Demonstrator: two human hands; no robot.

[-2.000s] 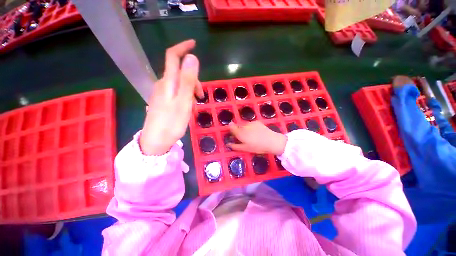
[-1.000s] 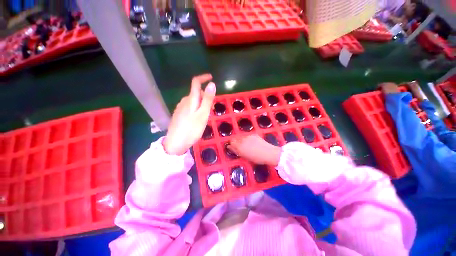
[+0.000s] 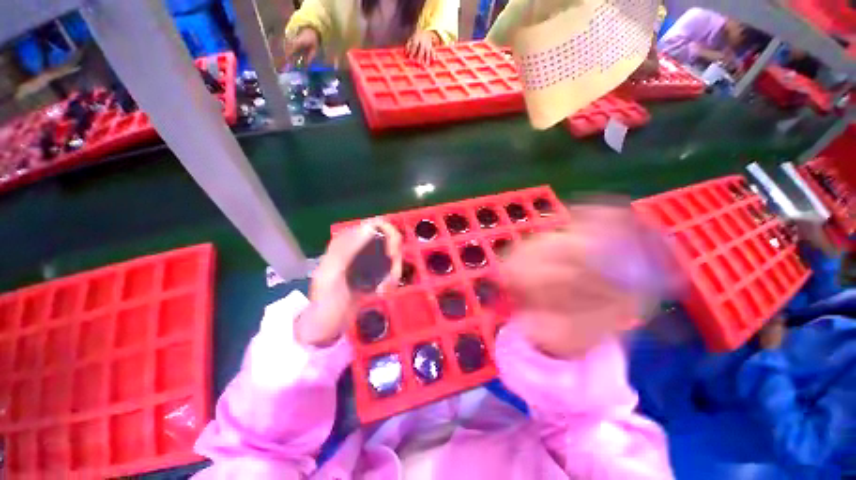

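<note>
A red compartment tray [image 3: 441, 373] lies in front of me, most visible pockets holding round dark discs; one pocket in the second row from the near edge is empty. My left hand [image 3: 340, 277] is over the tray's left side, with a dark round disc [image 3: 370, 263] held upright between thumb and fingers. My right hand [image 3: 573, 277] is raised over the tray's right side and strongly blurred; whether it holds anything is unclear. It hides several pockets there. Two discs in the nearest row show silvery or bluish faces.
An empty red tray [image 3: 103, 361] lies at left. A slanting grey post [image 3: 192, 141] stands beyond it. Another red tray [image 3: 727, 253] is at right, beside a person in blue. Across the green surface [image 3: 375, 169] are more trays and people in yellow.
My left hand has come down to the tray's left side and now holds a disc. My right hand has moved right and up, uncovering an empty pocket. The view has shifted upward.
</note>
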